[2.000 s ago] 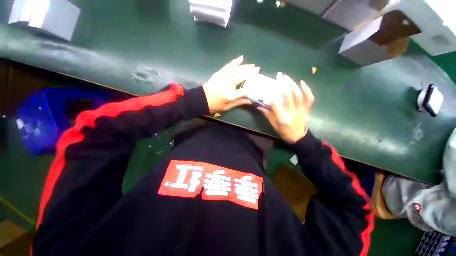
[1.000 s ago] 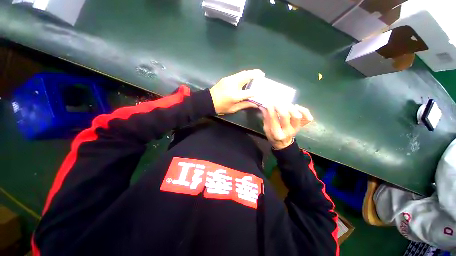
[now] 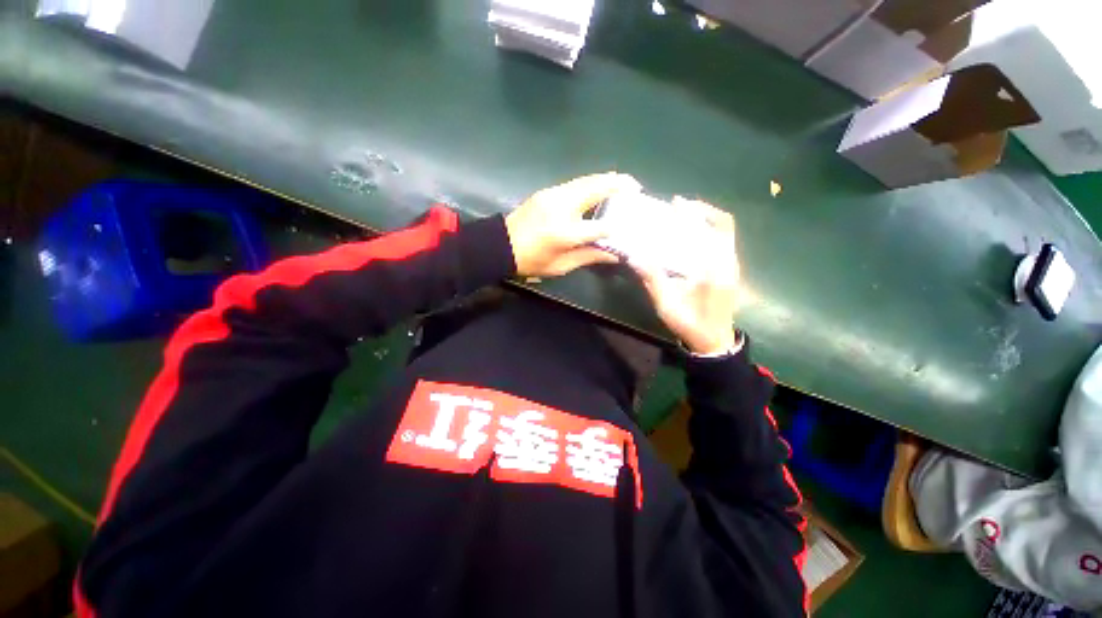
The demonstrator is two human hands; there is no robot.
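Observation:
A small white carton [image 3: 659, 229] is held between my two hands above the front edge of the green bench, overexposed, so its flaps cannot be made out. My left hand [image 3: 566, 227] grips its left end, with the thumb below and the fingers above. My right hand [image 3: 707, 284] is around its right end, with the fingers bent over it. An open carton [image 3: 888, 135] with brown flaps lies at the right back. A product with a pale face and dark rim [image 3: 1049, 283] lies on the bench at the right.
A leaflet stack [image 3: 540, 27] is at the back middle. Closed white cartons [image 3: 167, 24] are at the far left. More open cartons and a large white box [image 3: 1049, 73] are at the back right. A blue stool [image 3: 109, 260] is below left. Another person's grey clothing [image 3: 1082, 483] shows at lower right.
My right hand has turned from below the carton's right end to around it, its fingers now bent over the end. My left hand keeps its grip. The view has shifted slightly.

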